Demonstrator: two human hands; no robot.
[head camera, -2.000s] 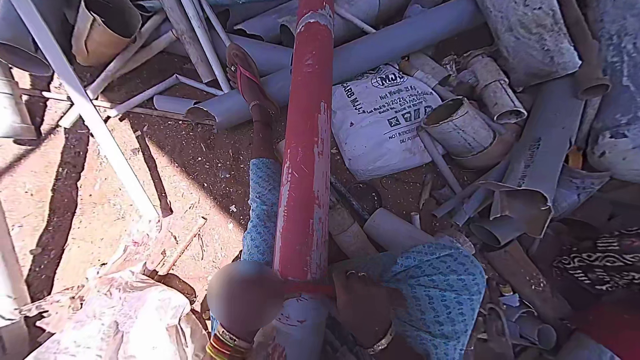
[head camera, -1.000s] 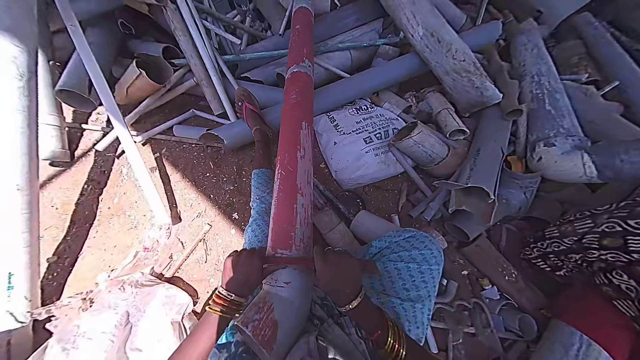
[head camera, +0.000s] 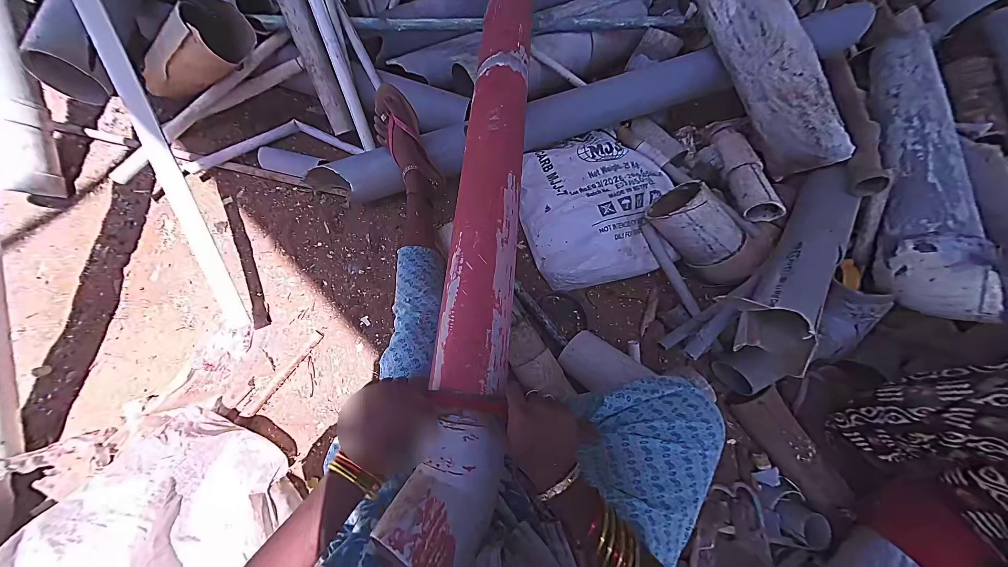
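A long plastic pipe (head camera: 480, 236) with worn red paint lies lengthwise between my legs, its near part mostly scraped to grey. My left hand (head camera: 386, 425), partly blurred, and my right hand (head camera: 543, 433) are on either side of the pipe near my lap. Between them a narrow red-brown strip or blade (head camera: 468, 400) crosses the top of the pipe, and both hands grip its ends. Whether it is metal I cannot tell. The near end of the pipe rests over my lap.
Grey pipes (head camera: 630, 90) and broken pipe pieces are heaped ahead and to the right. A white printed sack (head camera: 591, 213) lies right of the red pipe. Pale sheeting (head camera: 157, 488) is at lower left. Patterned cloth of another person (head camera: 929, 425) shows at right.
The view has shifted between frames. Both hands stay at the near part of the red pipe, gripping the strip; no other plain change.
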